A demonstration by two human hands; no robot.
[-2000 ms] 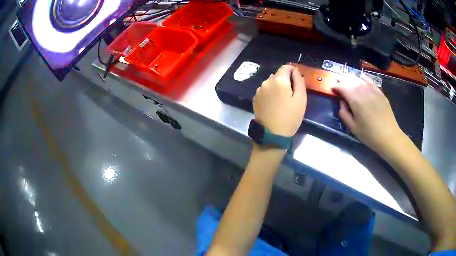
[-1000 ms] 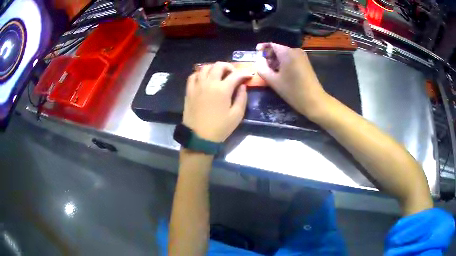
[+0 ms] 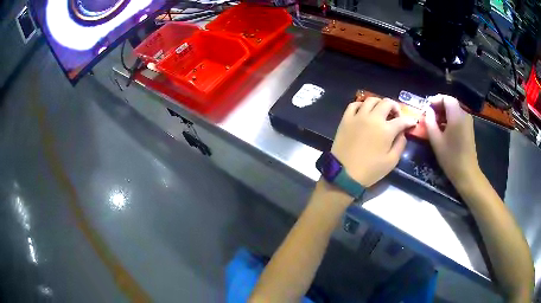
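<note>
An orange-brown carrier fixture point(image 3: 368, 94) lies over the black pad point(image 3: 332, 77), mostly covered by my hands. My left hand point(image 3: 374, 139) rests over its left and middle part, fingers curled on it. My right hand point(image 3: 452, 133) is at its right part, thumb and fingertips pinched close to my left fingertips. Any tiny part between the fingertips is too small to tell. A clear strip point(image 3: 413, 99) with small marks lies on the pad just behind the fixture, beside my right fingertips.
Red plastic trays point(image 3: 204, 62) with small bits stand at the left. A black inspection camera point(image 3: 445, 35) hangs above the pad's back. Another orange-brown carrier point(image 3: 362, 42) sits behind the pad. A tilted monitor point(image 3: 89, 29) is at upper left. A white patch point(image 3: 308, 94) marks the pad.
The view has swung left and back. Since the oldest frame, my left hand has moved along the fixture towards my right hand, and their fingertips have come together.
</note>
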